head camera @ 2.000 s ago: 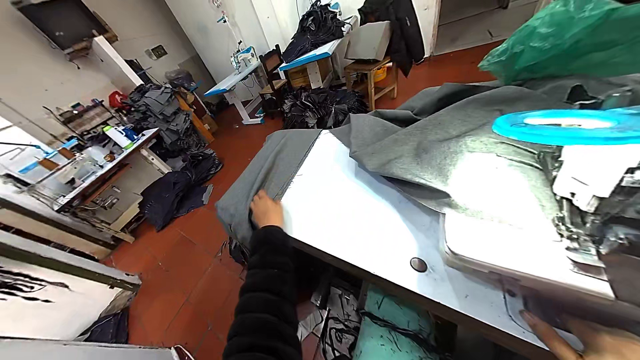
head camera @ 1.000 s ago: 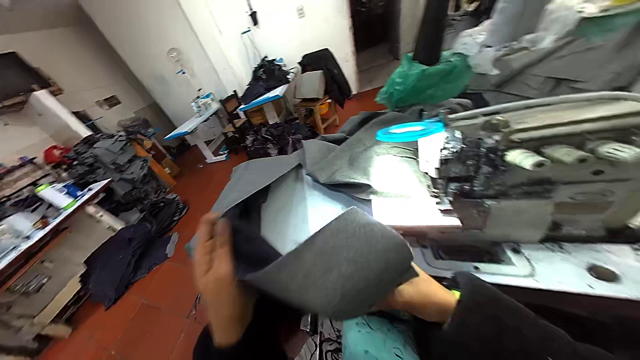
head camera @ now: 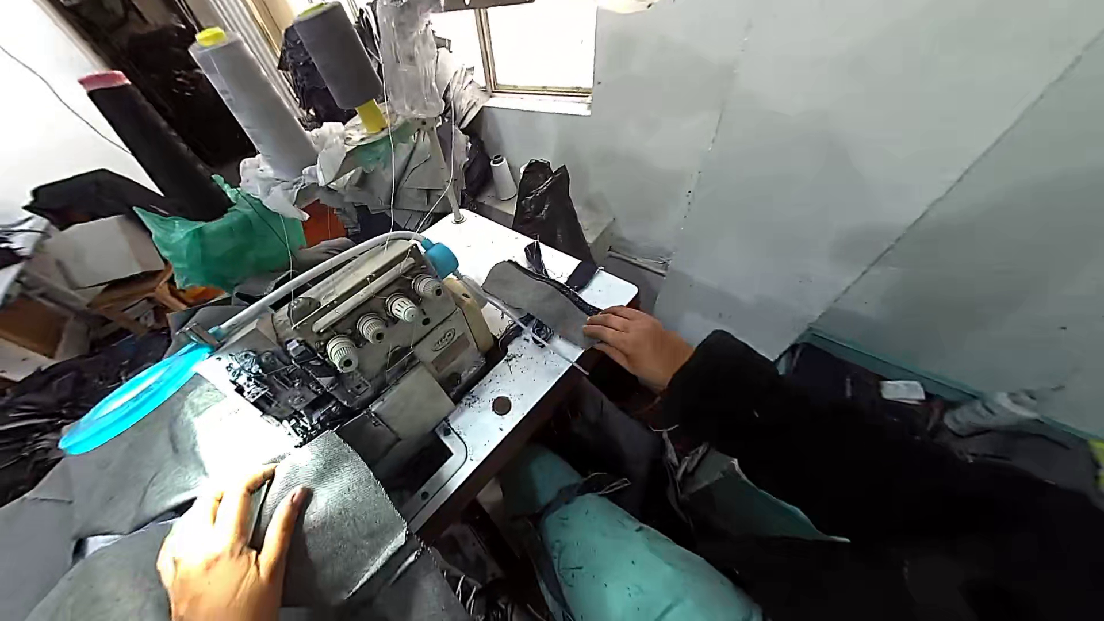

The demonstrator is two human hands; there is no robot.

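Observation:
My left hand (head camera: 228, 539) lies on grey fabric (head camera: 345, 509) in front of an overlock sewing machine (head camera: 379, 336), with a fold of the cloth by its thumb and fingers. At the right end of the white machine table (head camera: 526, 379), my right hand (head camera: 638, 345) has its fingers on a smaller grey fabric piece (head camera: 543, 297) with a dark edge; its grip is partly hidden. A blue ring-shaped lamp (head camera: 134, 397) sits left of the machine's needle area, where light falls on the cloth.
Large thread cones (head camera: 254, 103) stand behind the machine. A green plastic bag (head camera: 220, 233) is at the left, and a black plastic bag (head camera: 552, 207) stands beyond the table by the wall. A turquoise cloth-like thing (head camera: 612, 543) lies below the table edge.
The view has swung far to the right. My right hand has moved from the large grey fabric to the smaller piece at the table's right end. My left hand now rests on cloth by the machine.

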